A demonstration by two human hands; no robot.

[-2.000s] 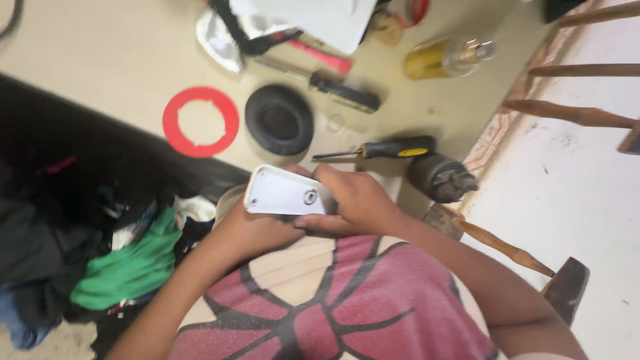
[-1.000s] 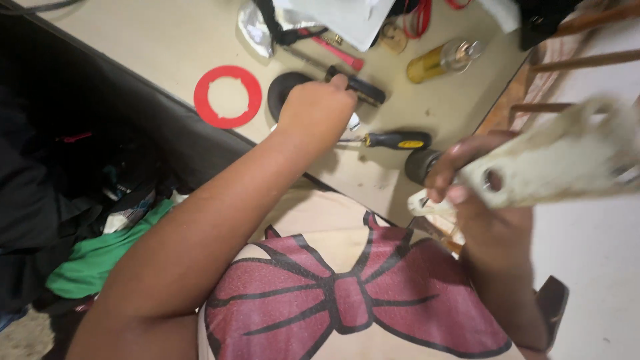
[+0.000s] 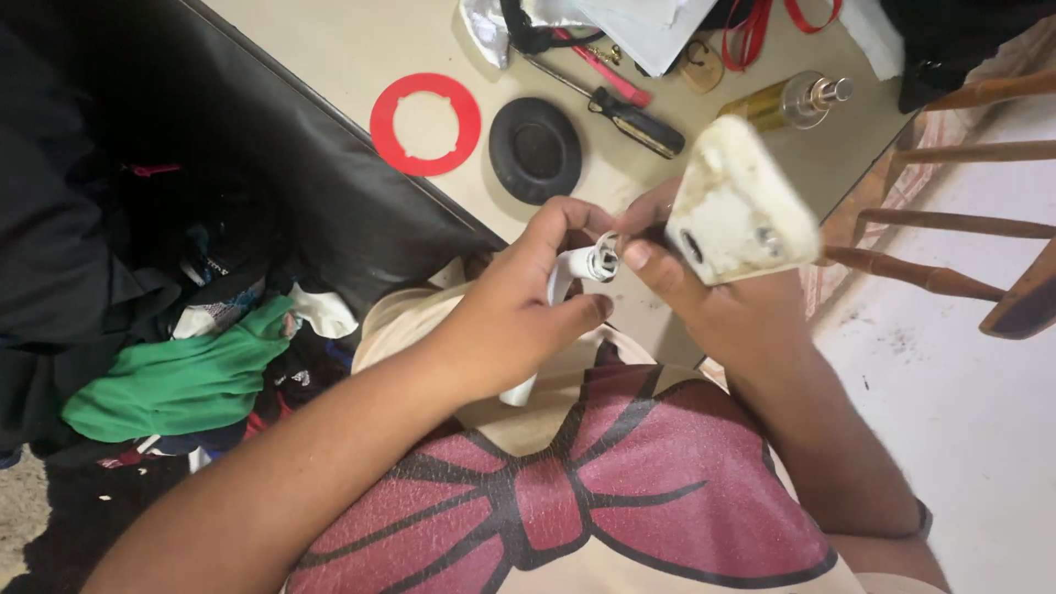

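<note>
My left hand [image 3: 528, 289] grips a white plastic part [image 3: 587, 264] with a round open end that shows metal inside. The rest of that part passes behind my fingers and comes out below the palm. My right hand [image 3: 709, 289] holds a stained white plastic housing [image 3: 738, 206] with two holes, its broad end tilted up. Thumb and fingertips of the right hand pinch at the round end of the left-hand part; whether something small is between them cannot be told. Beyond the hands lie a black ear cushion [image 3: 535, 151] and a red plastic ring [image 3: 425, 124].
On the table [image 3: 330, 49] are a black-handled screwdriver [image 3: 635, 122], a pink tool [image 3: 606, 70], a glass bottle of yellow liquid [image 3: 784, 101], red ribbon [image 3: 747, 33] and papers [image 3: 652, 29]. A wooden chair [image 3: 932, 219] stands right. Clothes, including a green garment [image 3: 177, 375], lie left.
My left hand has come back from beside the black cushion and now holds a white part. The right hand has brought the white housing in from the right, and both hands now meet.
</note>
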